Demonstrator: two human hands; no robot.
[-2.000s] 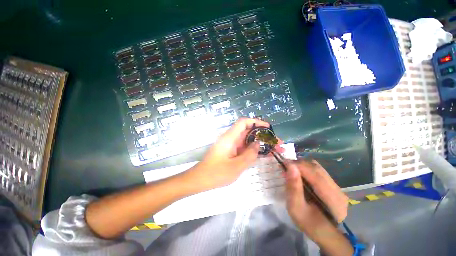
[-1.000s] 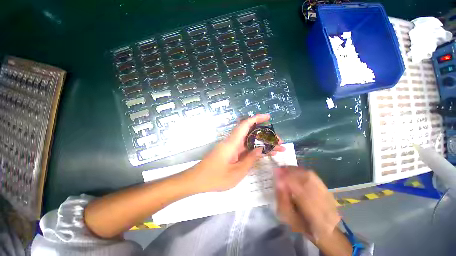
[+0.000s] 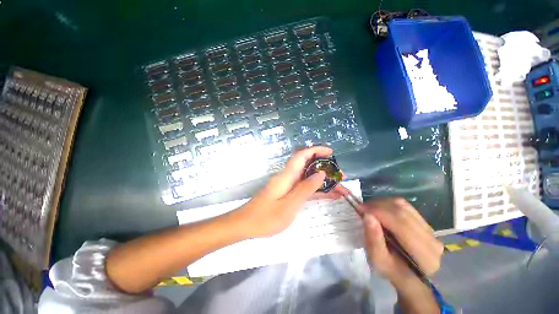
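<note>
My left hand (image 3: 279,199), bare, holds a small round unit (image 3: 325,173) with a black ring-shaped body and a gold-brown inside. Its thumb lies over the unit's near left edge. My right hand (image 3: 401,239), bare with a blue band at the wrist, holds dark tweezers (image 3: 392,240) like a pen. Their narrow tip points up and left, close to the unit's lower right rim; whether it touches, or holds anything, I cannot tell. A white paper sheet (image 3: 227,245) lies under both hands.
A clear blister tray (image 3: 245,92) lies behind my hands. A blue bin (image 3: 453,67) holds white scraps. A sheet of tan rectangles (image 3: 490,147), a white syringe (image 3: 530,205) and a blue controller (image 3: 544,110) are at the right. Another parts tray (image 3: 37,159) is far left.
My right hand was blurred by motion nearer the sheet a second ago; it is now further right, with the tweezers near the unit again. My left thumb has moved further over the unit.
</note>
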